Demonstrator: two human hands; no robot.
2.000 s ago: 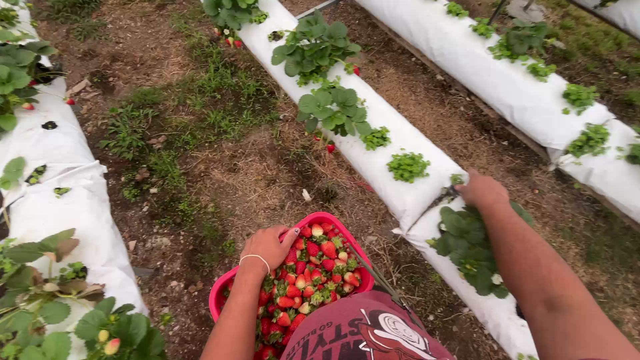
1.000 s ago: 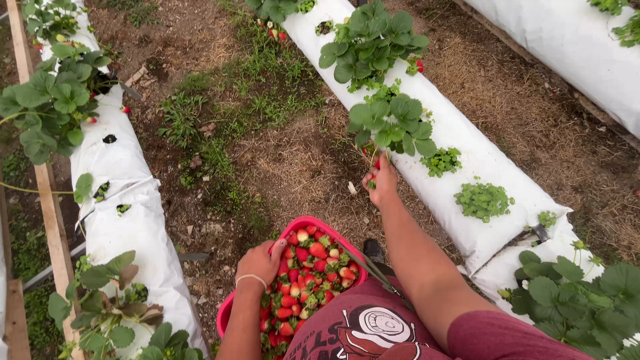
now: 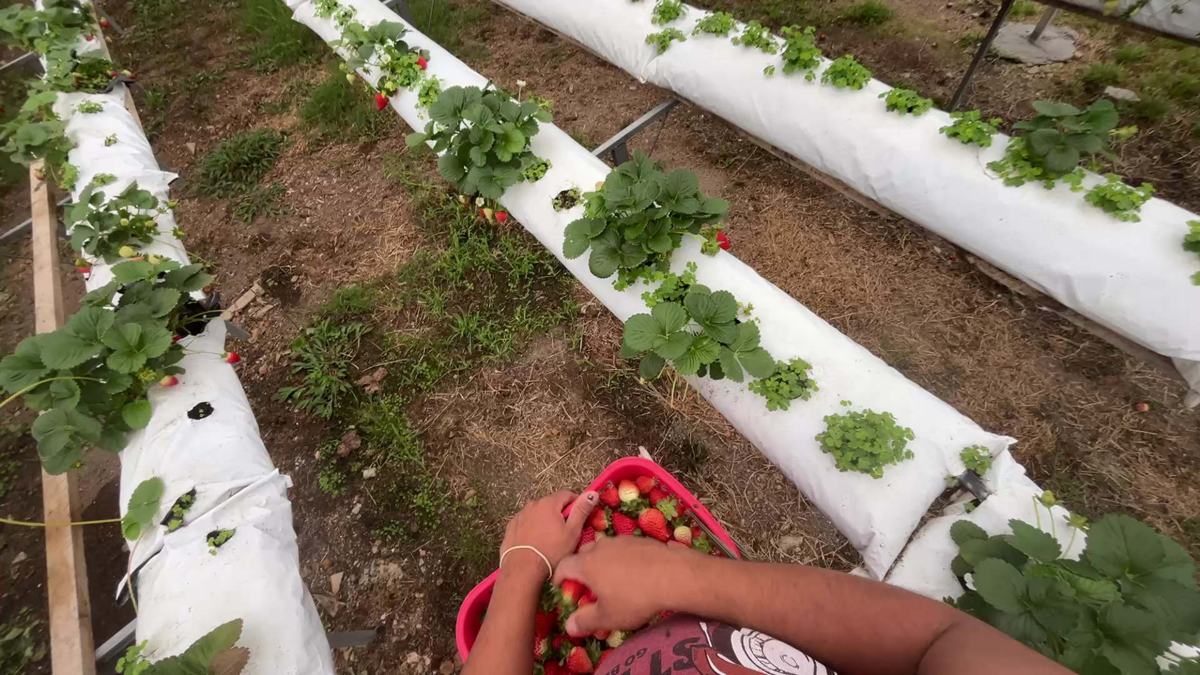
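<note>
My left hand (image 3: 544, 531) grips the rim of a pink plastic basket (image 3: 626, 466) held against my body, its thumb over the edge. Strawberries (image 3: 653, 524), mostly red with some pale ones, fill the basket. My right hand (image 3: 619, 583) is over the strawberries with its fingers curled down among them, close beside my left wrist. Whether it holds a berry is hidden. The nearest strawberry plant (image 3: 698, 336) grows from the white plastic-covered bed (image 3: 825, 375) ahead and to the right.
Another white bed (image 3: 202, 469) runs along the left beside a wooden rail (image 3: 58, 525). A third white bed (image 3: 937, 169) lies farther right. Metal supports (image 3: 637, 129) cross beneath the middle bed. Soil, dry grass and weeds (image 3: 328, 366) lie between the rows. A leafy plant (image 3: 1097, 591) stands at lower right.
My right hand has moved from the strawberry plant on the middle bed, where it was at a red berry, back into the basket. My left hand stays on the basket's rim.
</note>
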